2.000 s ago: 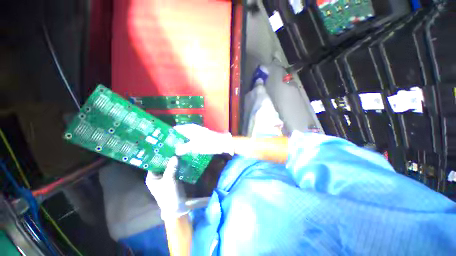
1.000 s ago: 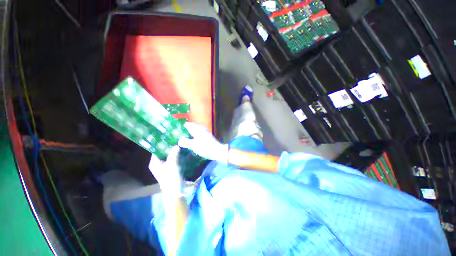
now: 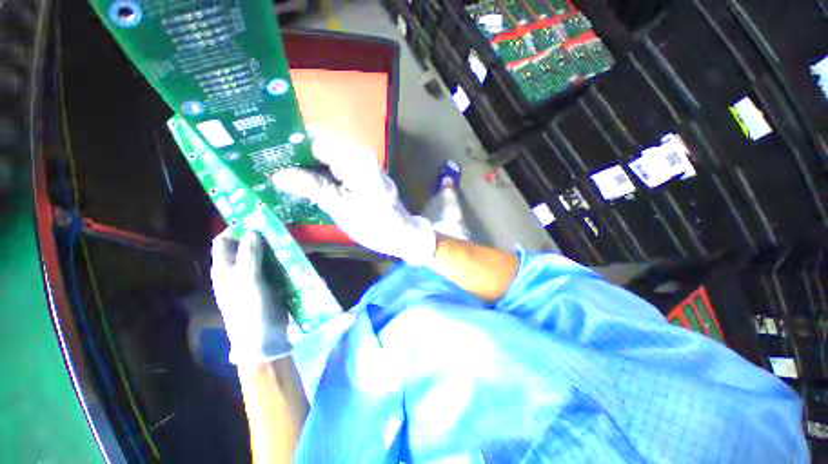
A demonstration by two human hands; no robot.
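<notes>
My right hand (image 3: 359, 195), in a white glove, grips the lower part of a green circuit board panel (image 3: 213, 68), which is raised near the camera and cut off by the top edge. My left hand (image 3: 250, 294), also gloved in white, holds a narrow green circuit board strip (image 3: 245, 213) at its outer edge. The strip lies at an angle to the panel, and the two meet or overlap along the panel's lower left edge; I cannot tell if they are still joined.
A black tote (image 3: 393, 100) with a red sheet (image 3: 349, 104) is behind the panel. Stacked black totes (image 3: 581, 136) with white labels fill the right side; one holds green boards (image 3: 554, 59). A green bench top (image 3: 36, 362) is at the left edge. A shoe (image 3: 448, 172) shows on the floor.
The panel has come up closer to the camera and turned steeper. A strip now stands at an angle from it in my left hand. My hands have moved apart.
</notes>
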